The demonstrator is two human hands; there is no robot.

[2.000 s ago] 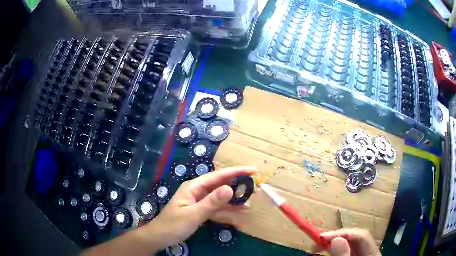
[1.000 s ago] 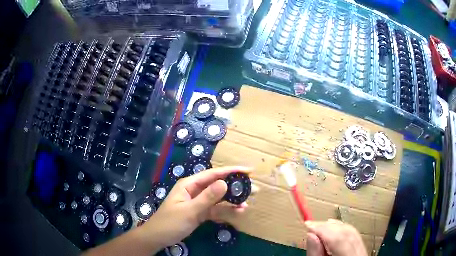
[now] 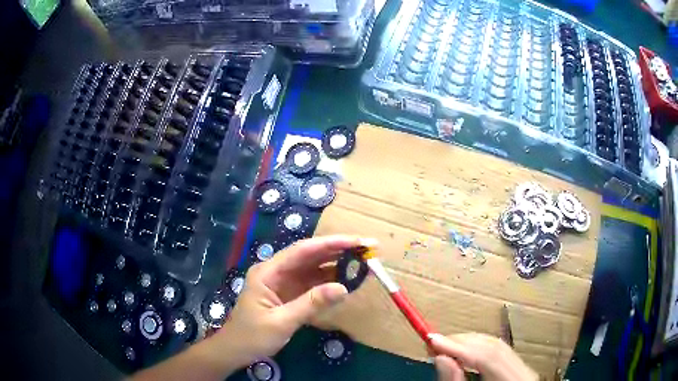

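Note:
My left hand (image 3: pixel 286 298) holds a black disc part (image 3: pixel 352 269) upright between thumb and fingers, above the left part of the cardboard sheet. My right hand (image 3: pixel 476 357) grips the red handle of a cleaning brush (image 3: pixel 405 306) at the bottom of the view. The brush's yellow-orange bristles touch the disc's upper right rim. Where they meet is partly hidden by the fingertips. Loose black discs (image 3: pixel 301 158) lie on the mat left of the cardboard sheet (image 3: pixel 446 193). Silvery ring parts (image 3: pixel 531 223) lie heaped on its right.
A full blister tray (image 3: pixel 197 231) is at left. A part-filled blister tray (image 3: pixel 476 130) is at upper right, and stacked blister trays (image 3: pixel 327 52) are at the back. Bluish debris (image 3: pixel 462 240) and a slim dark tool (image 3: pixel 508 324) lie on the cardboard. A red container (image 3: pixel 658 93) is far right.
The brush moved from the disc out over the cardboard, then back left onto the disc's rim. The disc turned from edge-angled to facing me, then to edge-angled again.

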